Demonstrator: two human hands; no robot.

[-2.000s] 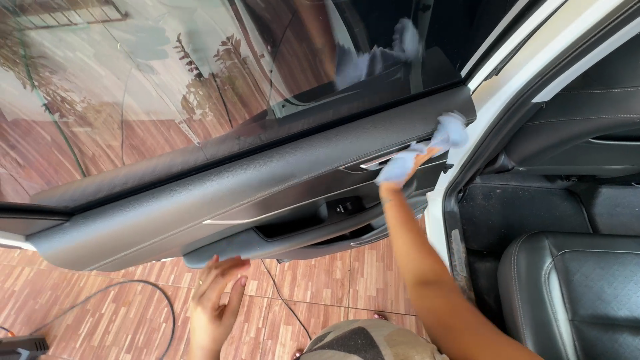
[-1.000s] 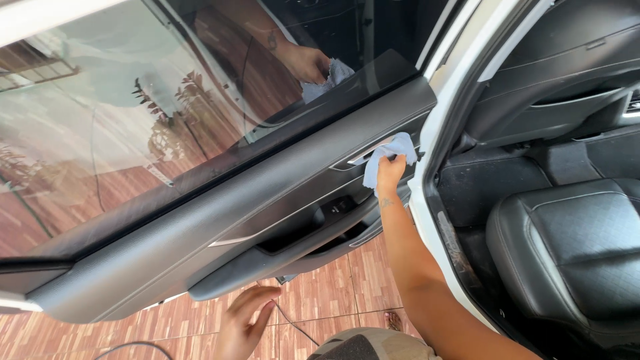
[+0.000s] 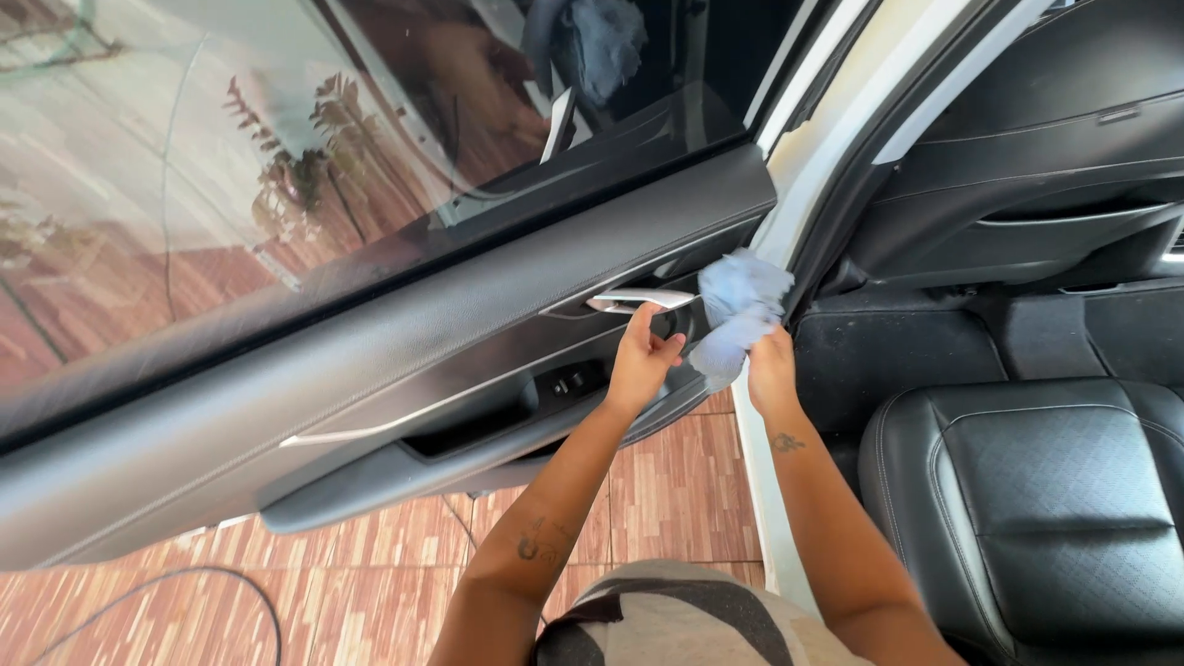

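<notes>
A car door's dark inner trim panel (image 3: 481, 314) runs from lower left to upper right. My left hand (image 3: 645, 356) is at the silver inner door handle (image 3: 645, 298), its index finger at the lever, which stands out from its recess. My right hand (image 3: 772, 365) grips a light blue cloth (image 3: 740, 287) beside the handle's right end, near the door's hinge side. Below my left hand lie the window switches (image 3: 569, 381) on the armrest (image 3: 361, 486). The cloth hides part of the panel edge.
The door window (image 3: 277, 166) reflects plants and an arm. To the right are the white door frame (image 3: 763, 499), a black leather seat (image 3: 1064, 518) and another seat's back (image 3: 1036, 157). A dark cable (image 3: 250, 578) curves over the wood-patterned floor (image 3: 370, 601).
My left hand has come up from below the armrest to the door handle, whose lever is now pulled out. My right hand, with the cloth, has shifted off the handle towards the panel's hinge-side edge.
</notes>
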